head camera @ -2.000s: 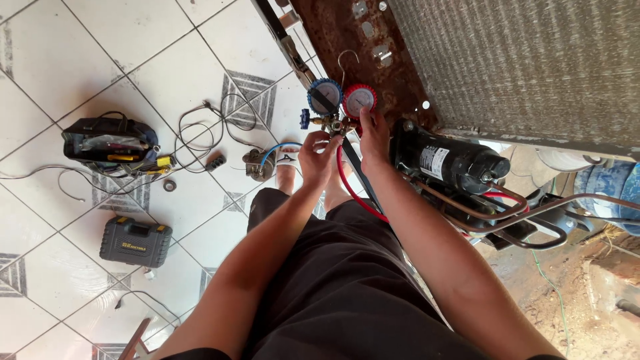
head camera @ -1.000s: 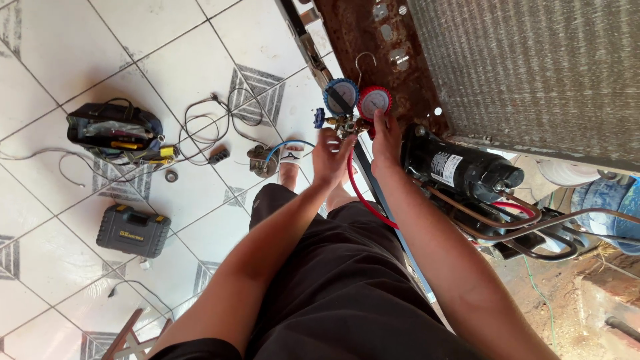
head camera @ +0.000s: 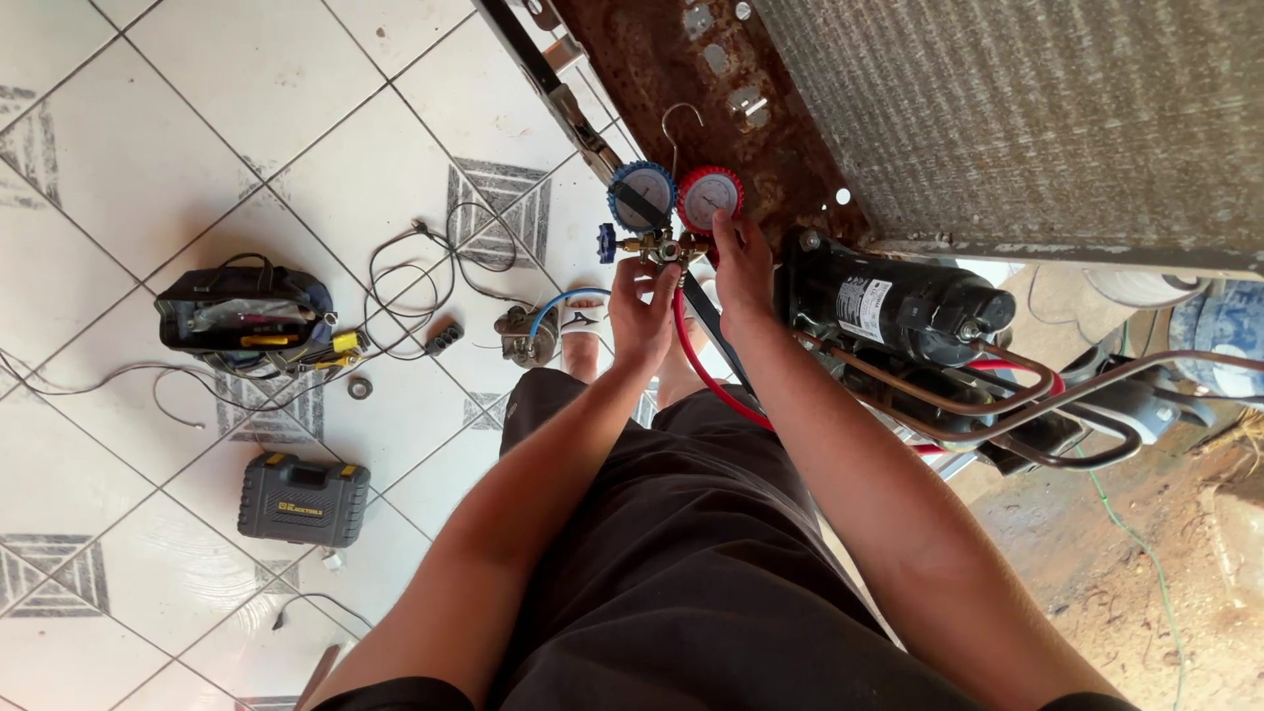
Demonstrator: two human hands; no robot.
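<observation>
My left hand (head camera: 642, 308) has its fingers on the lower fittings of a brass refrigerant manifold (head camera: 670, 249), where the hoses join. My right hand (head camera: 743, 265) is at the manifold's right side, its fingertips by the lower edge of the red-rimmed gauge (head camera: 709, 197) and covering the valve there. The blue-rimmed gauge (head camera: 642, 196), crossed by a dark strap, stands left of it, with a blue valve knob (head camera: 606, 243) below. A metal hook (head camera: 681, 111) rises above the gauges. A red hose (head camera: 699, 363) curves down from the manifold, and a blue hose (head camera: 563, 294) runs leftward.
At right are a black compressor (head camera: 904, 301), bent copper pipes (head camera: 948, 405) and a finned coil (head camera: 1027, 109) beside a rusty metal base (head camera: 642, 59). On the tiled floor lie a tool bag (head camera: 188, 306), a black tool case (head camera: 304, 502), a tape roll (head camera: 360, 387) and cables (head camera: 118, 373).
My right fingers have shifted a little down from the red gauge's face to its lower edge since two seconds ago. My left hand stays at the fittings.
</observation>
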